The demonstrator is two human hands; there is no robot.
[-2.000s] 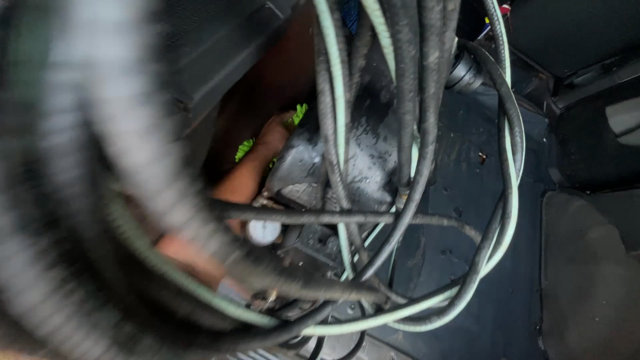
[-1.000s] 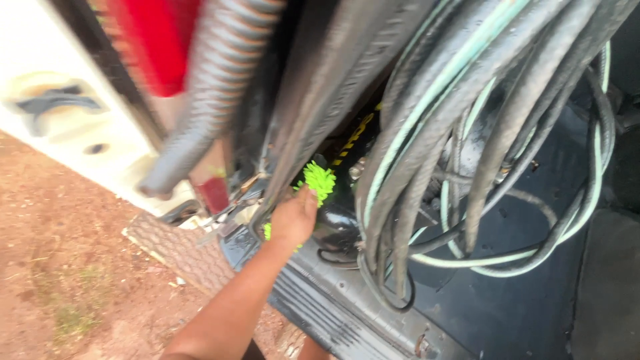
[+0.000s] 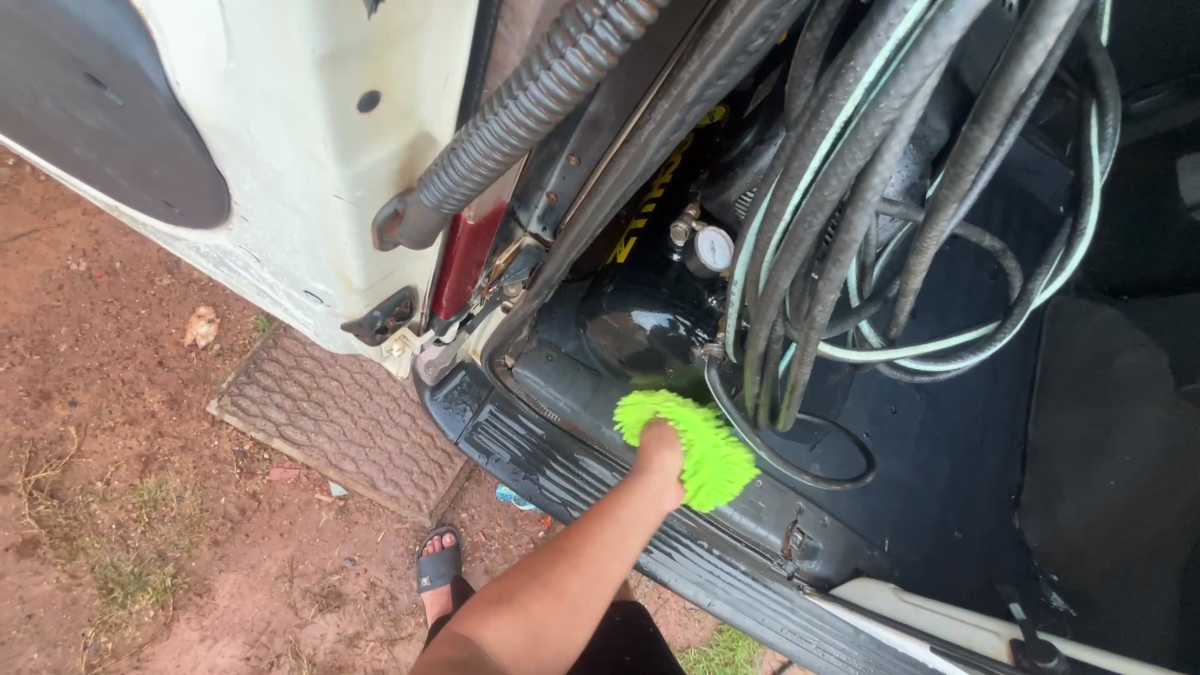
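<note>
My left hand (image 3: 661,459) grips a bright green chenille wash mitt or cloth (image 3: 717,459), at the inner edge of the vehicle's rear sill. Just beyond it lies the rounded end of a black air compressor tank (image 3: 647,323) with yellow lettering. A round pressure gauge (image 3: 712,249) and a brass fitting (image 3: 686,225) are on the tank. Coiled black hoses with pale green stripes (image 3: 844,197) hang over the cargo floor, right of the tank. A thin hose loop (image 3: 830,481) lies right of the mitt. My right hand is out of view.
An open white vehicle door (image 3: 291,122) stands at left, near a ribbed corrugated tube (image 3: 534,103). The wet ribbed black bumper (image 3: 553,469) runs below the sill. A textured slab (image 3: 337,412) lies on reddish ground beside my sandalled foot (image 3: 438,567).
My left hand, with the green mitt, has moved from beside the tank to the sill in front of it. The view has swung from inside the cargo area toward the door and ground.
</note>
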